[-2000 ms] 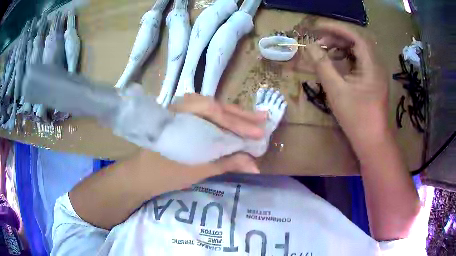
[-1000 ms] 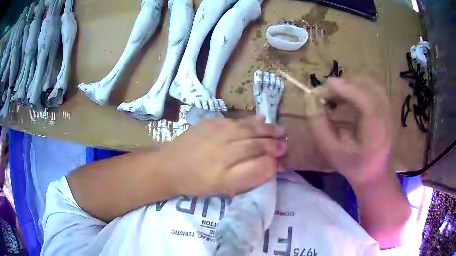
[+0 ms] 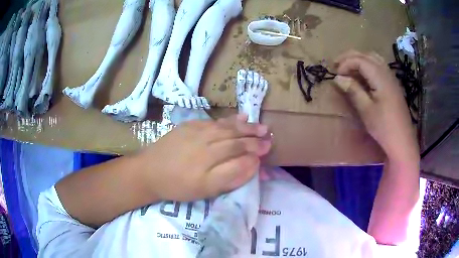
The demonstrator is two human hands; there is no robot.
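Observation:
A pale grey-white moulded leg (image 3: 251, 101) lies from my lap to the cardboard edge, its foot pointing away with the toes uppermost. My left hand (image 3: 216, 151) is closed around it just below the foot. My right hand (image 3: 365, 83) is at the small pile of black straps (image 3: 314, 75), thumb and fingertips pinching a strap end that still touches the pile. The white oval glue dish (image 3: 264, 34) stands beyond the foot, with the pale yellow stick (image 3: 284, 35) resting across its rim. No strap shows on the foot.
Several finished-looking grey-white legs (image 3: 199, 45) lie at the back left on stained cardboard (image 3: 302, 136). More black straps (image 3: 402, 70) and a crumpled white scrap (image 3: 406, 43) are at the right edge. A dark flat slab (image 3: 342, 4) is at the back. Blue crates (image 3: 40, 171) stand below the bench.
The stick went from the dish to near the toes and is now back across the dish. My right hand has moved to the straps. The leg has swung from sideways to pointing away.

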